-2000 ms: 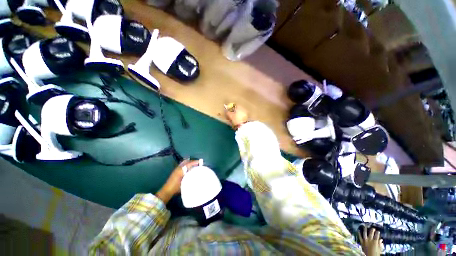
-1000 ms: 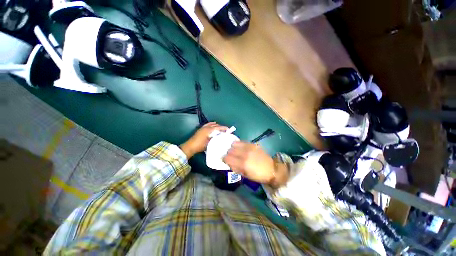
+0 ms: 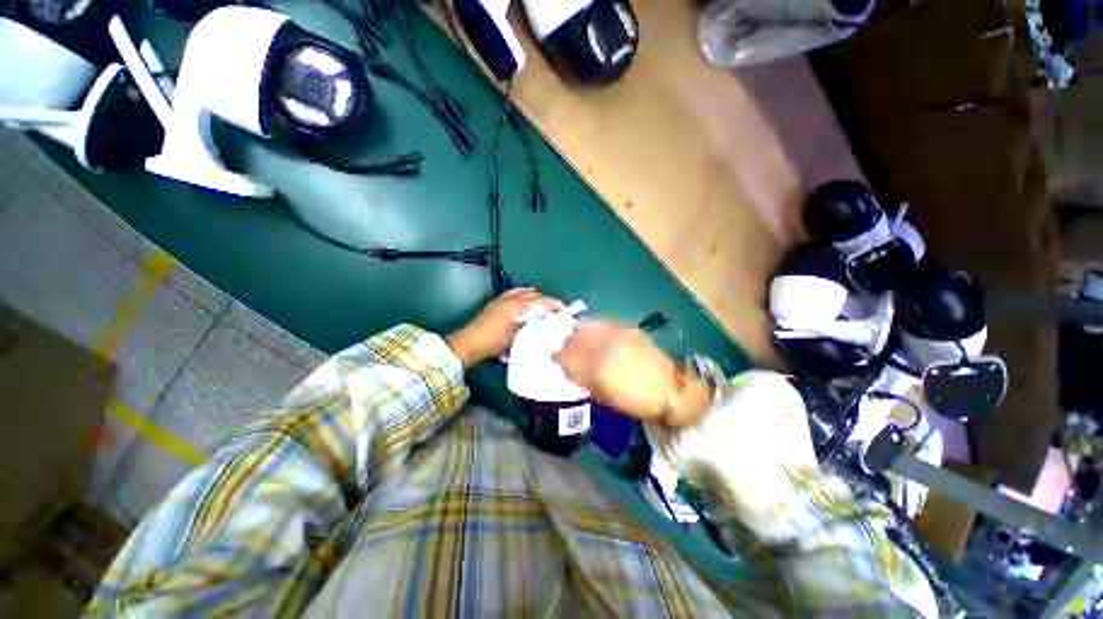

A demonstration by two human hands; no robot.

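Observation:
A white-and-black security camera [image 3: 540, 366] stands close in front of me, its white housing up and its black head with a square printed label down. My left hand [image 3: 502, 324] holds it at its upper left. My right hand [image 3: 619, 368] is blurred and lies against the right side of the white housing; its fingertips are over the shell, and I cannot tell if it holds anything. A dark purple cloth [image 3: 613, 433] shows partly beneath my right hand, beside the black head.
More security cameras stand on the green mat [image 3: 363, 290] at upper left, with black pigtail cables [image 3: 442, 254] trailing toward me. Another camera [image 3: 595, 39] is on the tan board [image 3: 659, 157]. A camera heap [image 3: 835, 290] lies at right. A plastic-bagged item [image 3: 774, 27] is at the top.
My right hand has come back from the tan board to the camera's white housing. The view has shifted, so the left cameras appear larger. My left hand still holds the camera.

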